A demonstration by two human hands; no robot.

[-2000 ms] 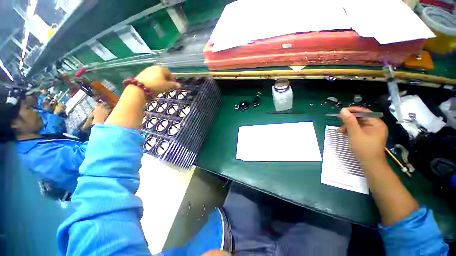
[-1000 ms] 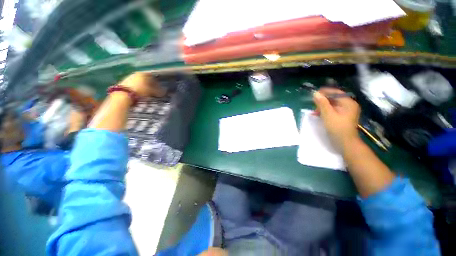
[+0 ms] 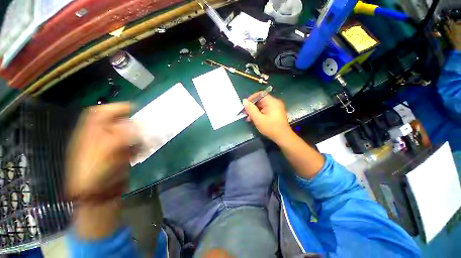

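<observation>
My right hand [image 3: 265,115] holds slim grey tweezers [image 3: 261,94] over the lower right corner of a white sheet [image 3: 218,98], whose lines do not show in the glare. My left hand [image 3: 103,151] is strongly blurred, in front of the left part of a blank white paper [image 3: 169,118]. Whether my left hand holds anything cannot be seen. A stack of watch trays [image 3: 48,166] stands at the far left, with round white-faced watches in its pockets. It is partly hidden by my left hand.
A whitish bottle [image 3: 134,73] stands behind the paper. A brass-coloured rod [image 3: 237,71] lies behind the sheet. Crumpled white tissue [image 3: 247,31], a black item [image 3: 283,53] and a blue tool on a blue box [image 3: 328,65] are at the back right. Another person's sleeve [image 3: 452,75] shows far right.
The view has turned to the right. My left hand has left the tray stack and moved right, over the paper. My right hand with the tweezers is now at the sheet's near corner.
</observation>
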